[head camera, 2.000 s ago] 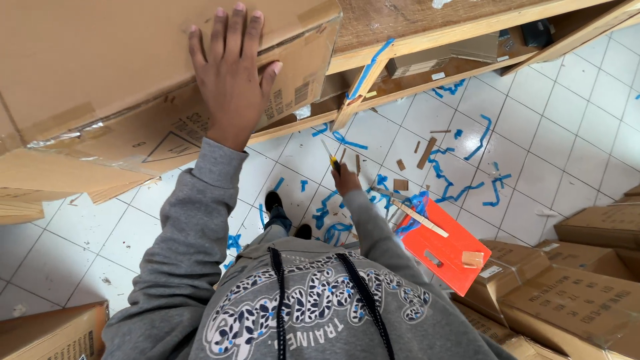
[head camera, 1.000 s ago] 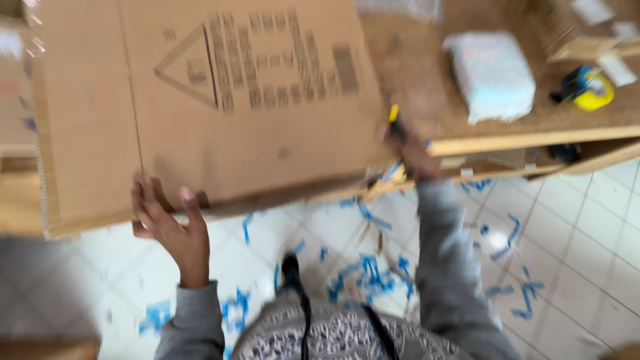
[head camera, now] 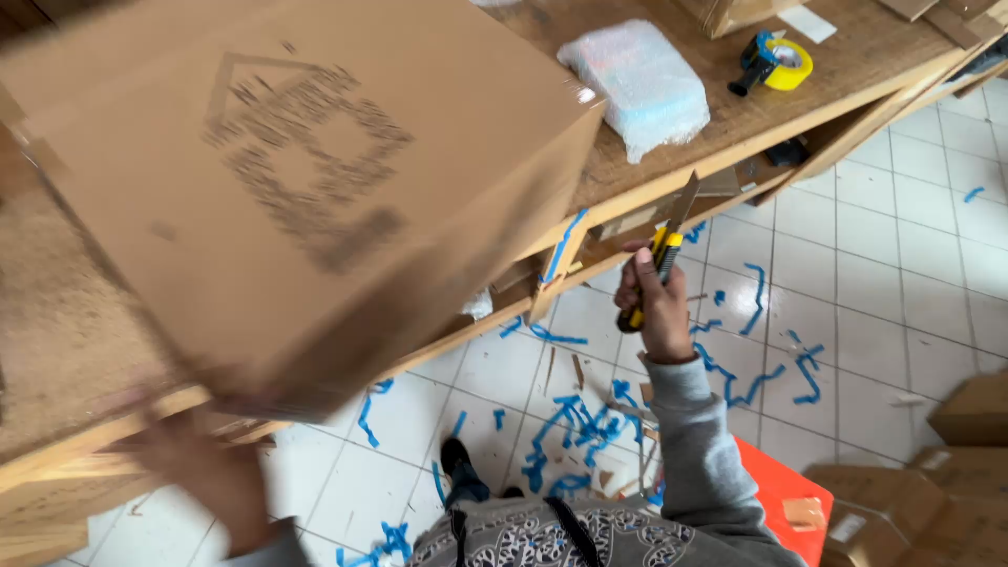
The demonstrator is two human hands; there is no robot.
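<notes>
A large cardboard box (head camera: 441,94) with blurred dark print rests on the wooden workbench (head camera: 71,315), turned at an angle, its near corner over the front edge. My left hand (head camera: 197,465) is blurred at that near corner, fingers apart; whether it touches the box cannot be made out. My right hand (head camera: 654,299) is closed around a yellow and black utility knife (head camera: 668,250), whose long blade sticks out away from me, just in front of the bench edge. Behind the box's right corner lies a bubble-wrapped package (head camera: 642,87).
A tape dispenser with yellow tape (head camera: 780,63) lies at the bench's right. Below is a shelf (head camera: 606,244). Blue tape scraps (head camera: 575,425) litter the tiled floor around my feet. An orange-red panel (head camera: 780,504) and cardboard boxes (head camera: 890,504) are at lower right.
The box has turned on the bench since a second ago, its printed top now slanted. My right hand, at the box's right edge then, is now away from it, still holding the knife.
</notes>
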